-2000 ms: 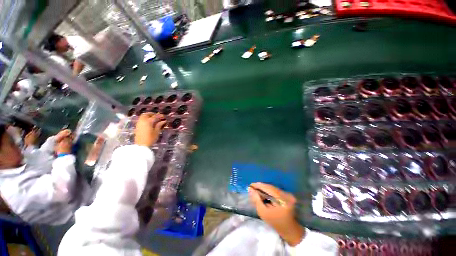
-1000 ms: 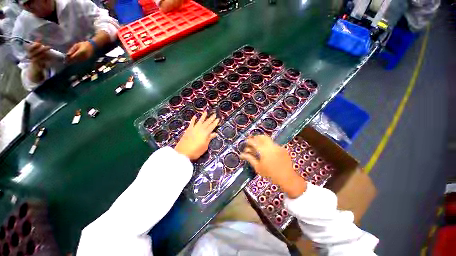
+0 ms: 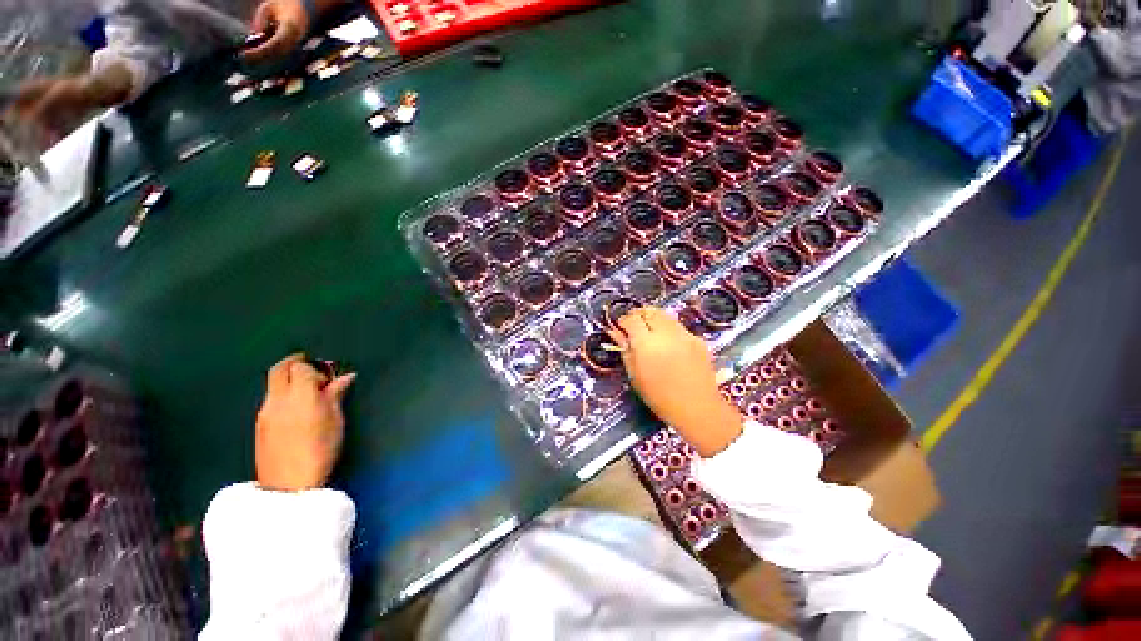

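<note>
The clear blister tray (image 3: 419, 225) lies on the green bench, with rows of black watch cases (image 3: 674, 197) with copper rims. My right hand (image 3: 673, 382) is over its near left part, fingertips together at a watch case; whether they grip it is hidden. My left hand (image 3: 298, 423) is left of the tray above the bench, fingers closed on a small dark thing that looks like a watch case, mostly covered. The blue sheet (image 3: 438, 478) lies blurred between my left hand and the tray. No tweezers can be made out.
Another blister tray (image 3: 94, 551) is at the lower left. A carton (image 3: 882, 463) with small pinkish rings sits below the bench edge. Small loose components (image 3: 260, 170) and a red parts tray (image 3: 482, 15) lie at the back, near another person's hand (image 3: 278, 25). A blue bin (image 3: 963, 107) is far right.
My left hand has left the tray and moved left, now closed on a small dark thing. My right hand remains at the tray's near side. The view has shifted, moving the tray rightwards and up.
</note>
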